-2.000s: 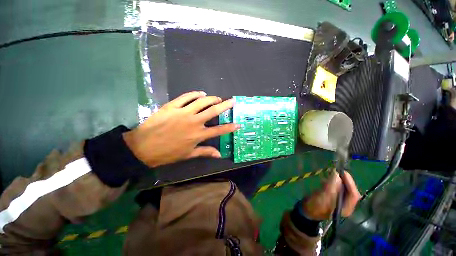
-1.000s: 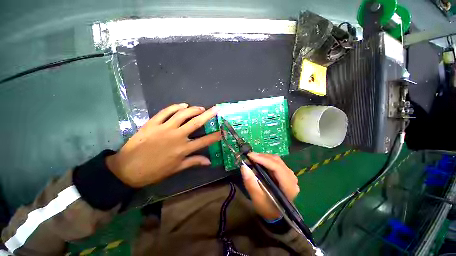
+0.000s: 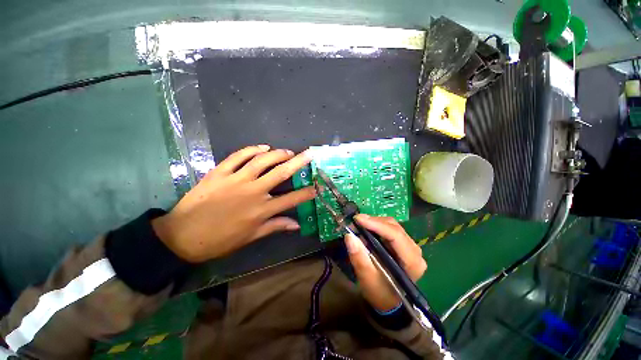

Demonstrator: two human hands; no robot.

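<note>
A green circuit board panel (image 3: 383, 186) lies flat at the front of the black work mat (image 3: 281, 98). My left hand (image 3: 232, 200) lies palm down with spread fingers, its fingertips on the panel's left edge strip. My right hand (image 3: 386, 260) holds a black soldering iron (image 3: 393, 266) like a pen, with a thin guide tube beside its tip. The iron's tip is at the upper left part of the panel, near my left index finger. Whether it touches the board I cannot tell.
An off-white cup (image 3: 453, 181) stands right of the panel. Behind it are a yellow sponge (image 3: 445, 112) and a dark iron stand (image 3: 450, 53). A dark ribbed box (image 3: 523, 133) stands at the right, with green solder reels (image 3: 541, 21) behind. Cables hang at the lower right.
My right hand with the iron has moved left from the cup to the panel and stays there. My left hand remains on the panel's left edge. The camera view has shifted.
</note>
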